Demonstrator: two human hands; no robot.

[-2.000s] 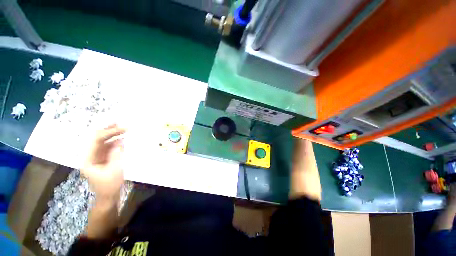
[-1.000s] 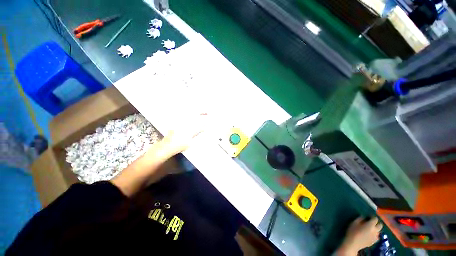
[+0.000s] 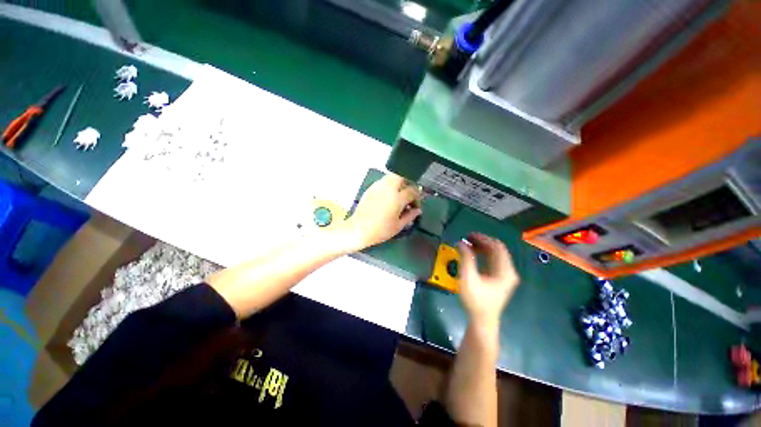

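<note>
My left hand [image 3: 386, 210] is over the press nest, under the green press head [image 3: 476, 179], with its fingers bent down. It covers most of the nest, and what its fingers hold cannot be seen. My right hand [image 3: 486, 271] is raised beside the right yellow button box [image 3: 444, 268], thumb and fingers curled towards each other. A small pale speck shows at its fingertips, too blurred to name. The left green button [image 3: 323, 217] is beside my left forearm. White pronged parts [image 3: 146, 132] lie on the white sheet [image 3: 275, 125], with small pieces scattered near them.
The orange control box [image 3: 651, 142] stands at the right with lit switches. A dark blue-and-white pile [image 3: 606, 324] lies right of the press. Orange-handled pliers [image 3: 23, 123] and a thin green rod [image 3: 68, 115] lie far left. A carton of white parts [image 3: 138, 292] is lower left.
The view has swung back to the right. My left hand has moved from over the white sheet to the nest. My right hand has moved from near the pile to beside the right button.
</note>
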